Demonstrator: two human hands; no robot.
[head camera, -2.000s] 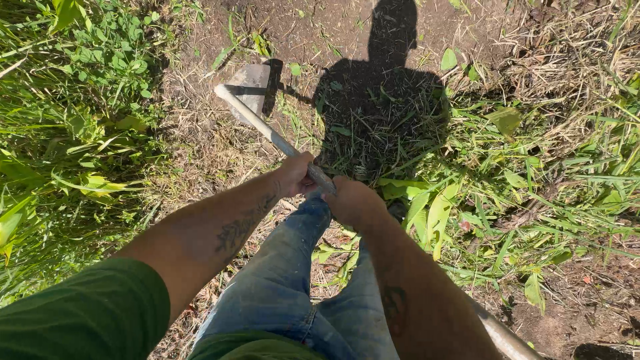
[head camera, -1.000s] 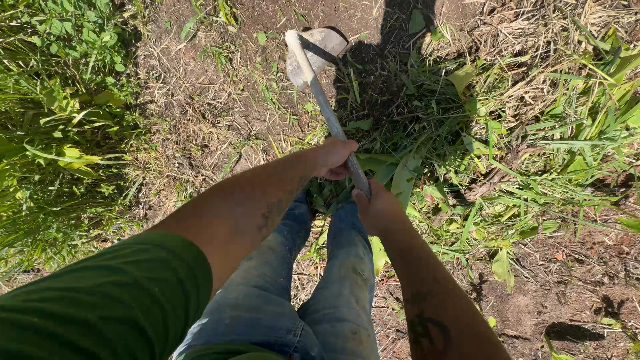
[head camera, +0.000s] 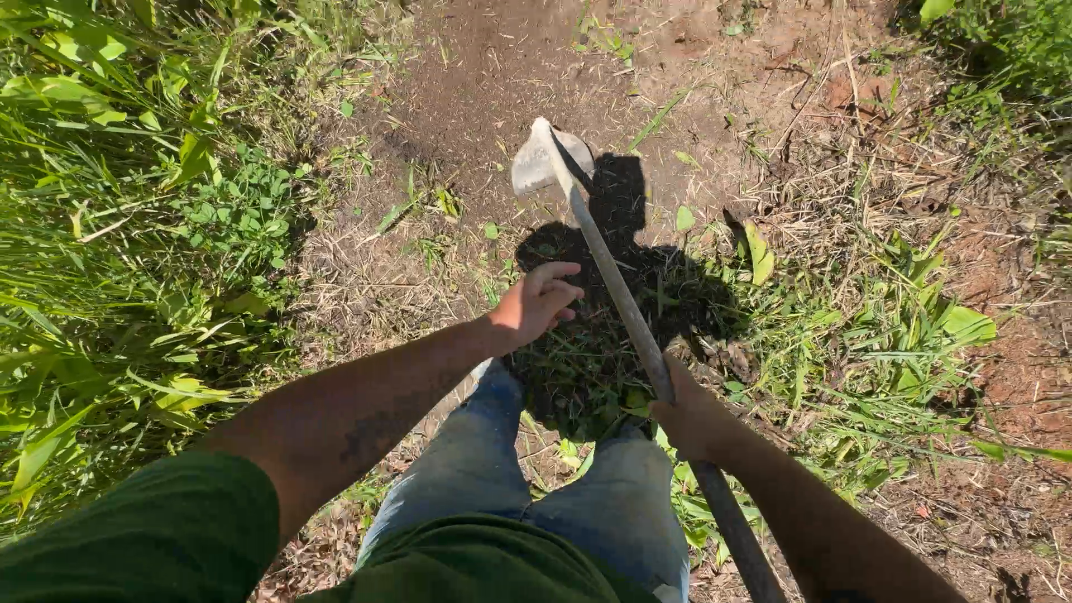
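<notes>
A hoe with a long wooden handle (head camera: 621, 293) runs from the bottom right up to its pale metal blade (head camera: 536, 163), which is over bare soil at the top centre. My right hand (head camera: 693, 412) is closed around the handle, about midway along the part in view. To the left of the handle my left hand (head camera: 538, 308) is off it, fingers apart and slightly curled, holding nothing. The handle's lower end passes out of the frame beside my right forearm. Whether the blade touches the ground I cannot tell.
Tall green grass and weeds (head camera: 67, 276) stand along the left. Cut grass and leaves (head camera: 846, 368) lie at the right, near dry straw (head camera: 846, 201). Brown soil (head camera: 469, 75) spans the top. My jeans-clad legs (head camera: 469, 456) are below my hands, and my shadow falls ahead of them.
My left hand has let go of the handle, which both hands held in the earlier frames. My right hand has kept its hold.
</notes>
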